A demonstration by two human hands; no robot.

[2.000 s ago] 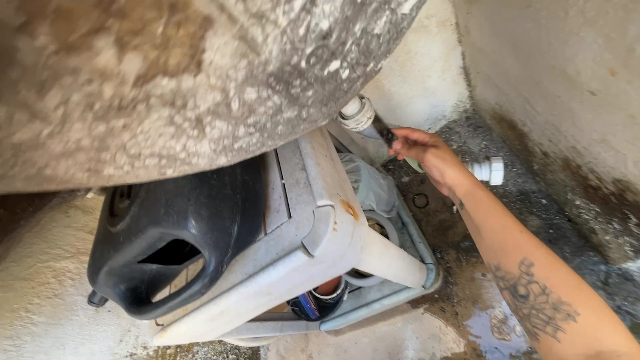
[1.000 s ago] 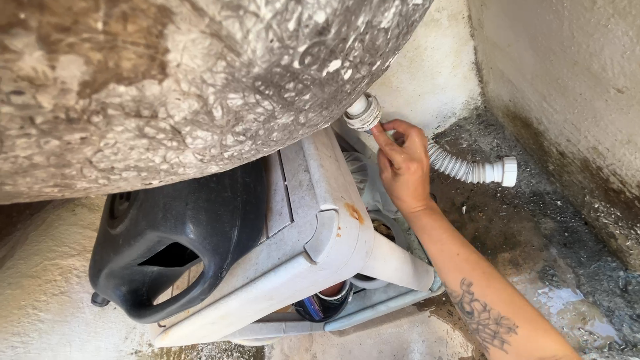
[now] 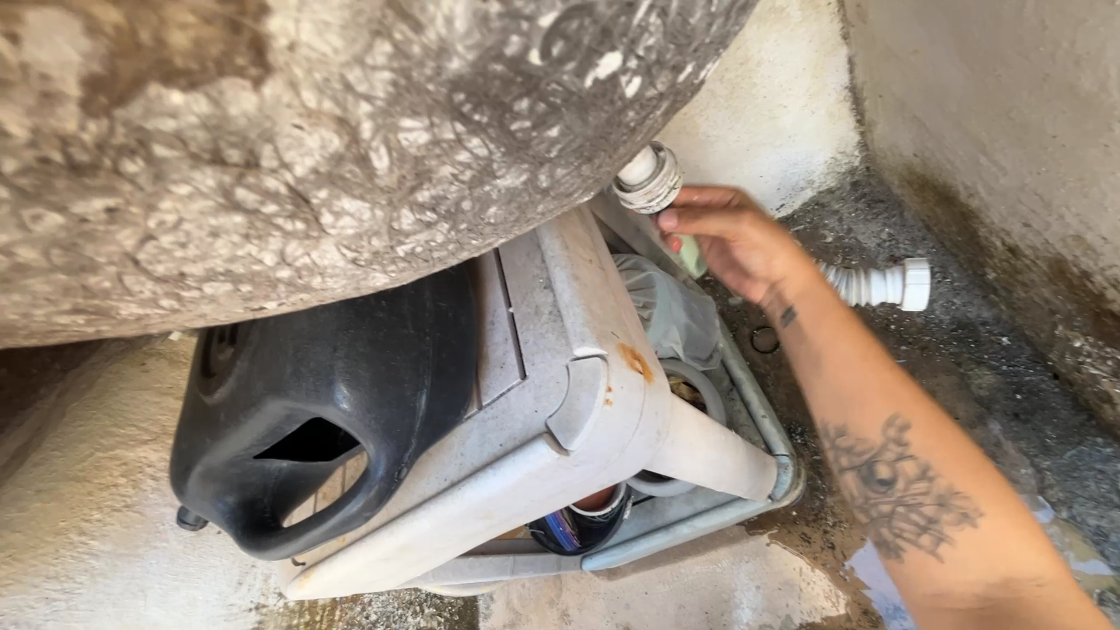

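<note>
My right hand (image 3: pixel 739 241) is just below a white threaded plastic drain fitting (image 3: pixel 649 181) that sticks out under a rough concrete basin (image 3: pixel 350 166). Its thumb and fingers close around a small object with a pale green part (image 3: pixel 691 257); the fingers hide most of it, so its kind is unclear. The fingertips are at the fitting's lower rim. Behind my wrist lies a white corrugated drain hose (image 3: pixel 875 283), its end nut on the wet floor side and the rest hidden by my arm. My left hand is out of view.
A black plastic jug (image 3: pixel 350 376) lies on a white plastic stand (image 3: pixel 612 394) under the basin. The stand's lower shelf holds a plastic bag (image 3: pixel 669 311) and containers. A dark ring (image 3: pixel 765 339) lies on the floor. Walls meet at the upper right.
A second ago my right hand was more upright, a fingertip at the fitting, with more of the corrugated hose showing. Now the hand is turned sideways and the pale green part shows below the fingers.
</note>
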